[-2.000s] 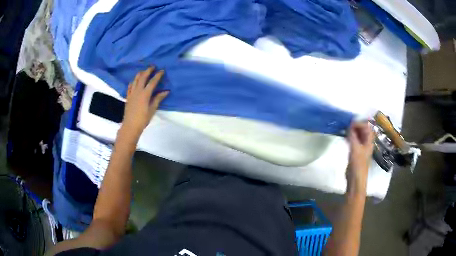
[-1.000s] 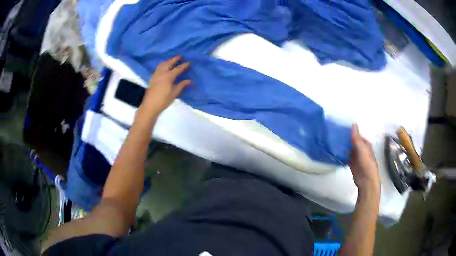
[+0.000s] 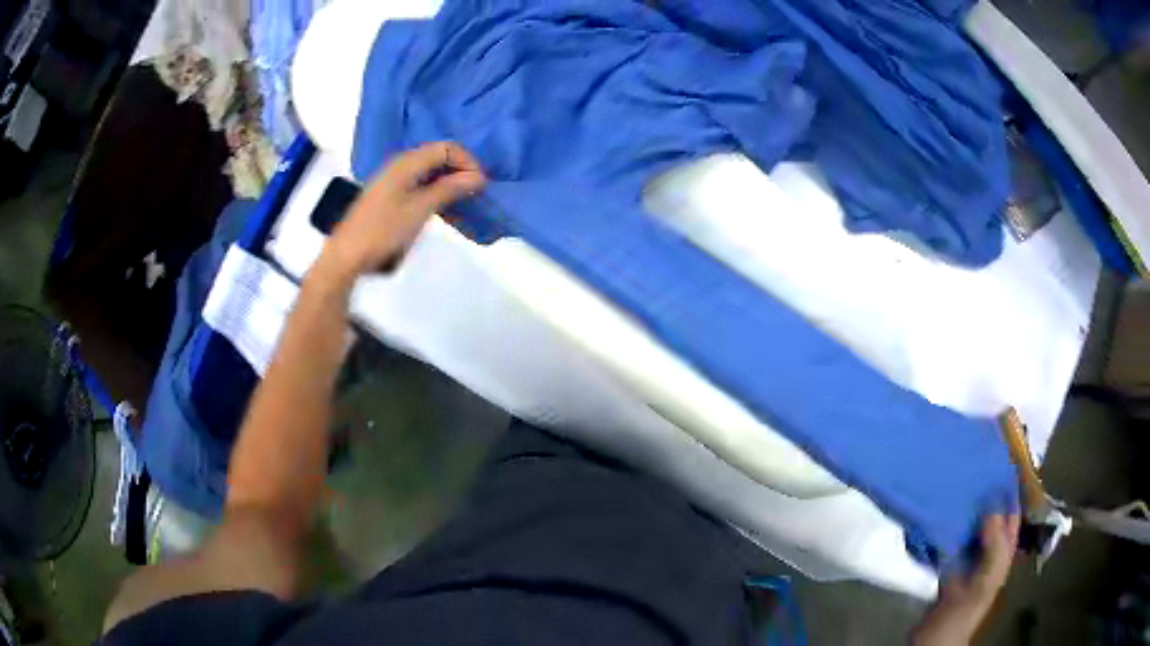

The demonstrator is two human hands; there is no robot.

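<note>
A blue shirt (image 3: 593,101) lies over the white pressing board (image 3: 757,240). Its sleeve (image 3: 757,341) is stretched straight and taut, running diagonally down to the right. My left hand (image 3: 410,208) pinches the cloth at the sleeve's upper end, near the board's front edge. My right hand (image 3: 984,583) holds the cuff end at the lower right. The steam iron (image 3: 1028,473) is mostly hidden behind the cuff; part of its tan handle shows.
A black phone-like rectangle (image 3: 333,205) and folded white striped cloth (image 3: 250,303) lie at the left. A second narrow white board (image 3: 1072,114) stands at the far right. Part of a blue basket (image 3: 776,611) shows below. A pale hose runs right from the iron.
The sleeve has gone from slack and wrinkled to straight and taut. My right hand has moved down and right with the cuff, which now covers much of the iron. My left fingers have closed on cloth.
</note>
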